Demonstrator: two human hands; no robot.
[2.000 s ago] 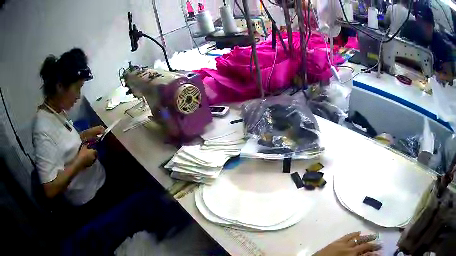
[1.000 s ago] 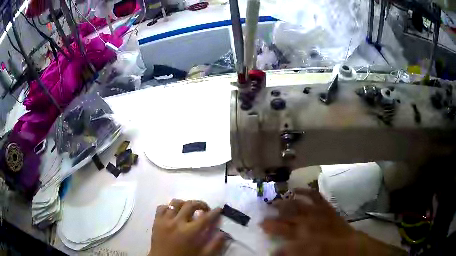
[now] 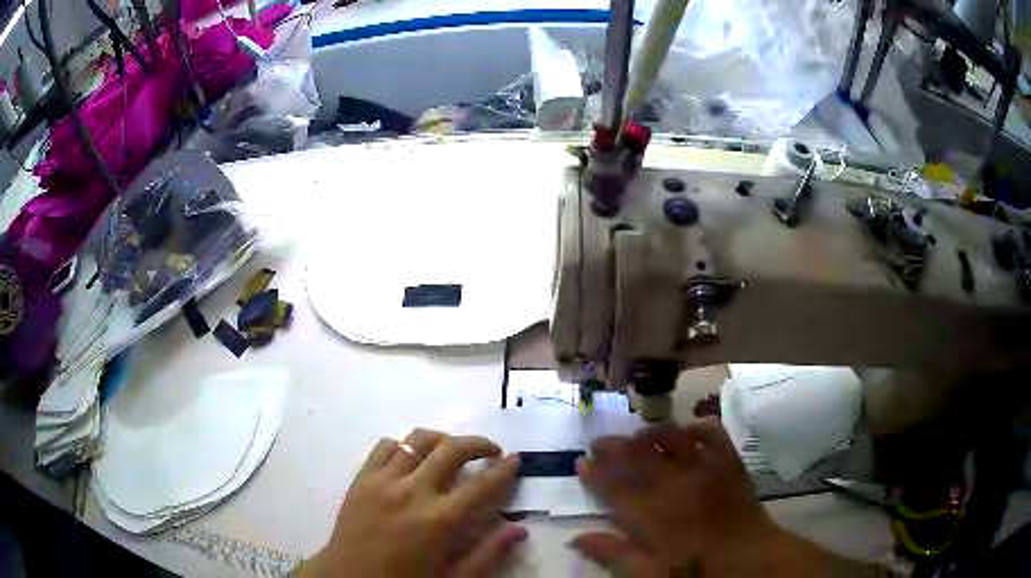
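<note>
A small dark woven label (image 3: 551,464) lies flat on a white fabric piece (image 3: 552,429) in front of the needle area. My left hand (image 3: 424,502) rests with fingertips at the label's left end. My right hand (image 3: 673,491) lies flat with fingertips at its right end. Both press on the piece under the head of the sewing machine (image 3: 650,294). The presser foot (image 3: 587,401) is just beyond the fabric; whether it touches the fabric is unclear. Another white panel (image 3: 435,243) with a dark label (image 3: 432,296) lies behind, left of the machine head.
Loose labels (image 3: 260,316) and a clear plastic bag (image 3: 170,243) lie at left. White panels (image 3: 187,452) and a layered white stack (image 3: 70,418) are at lower left. A folded white pile (image 3: 791,418) and snips (image 3: 859,490) sit right of the needle, under the machine arm.
The view has swung right to the machine and tilted slightly. The label in front of the needle has turned from slanted to level, and my hands now lie at both its ends.
</note>
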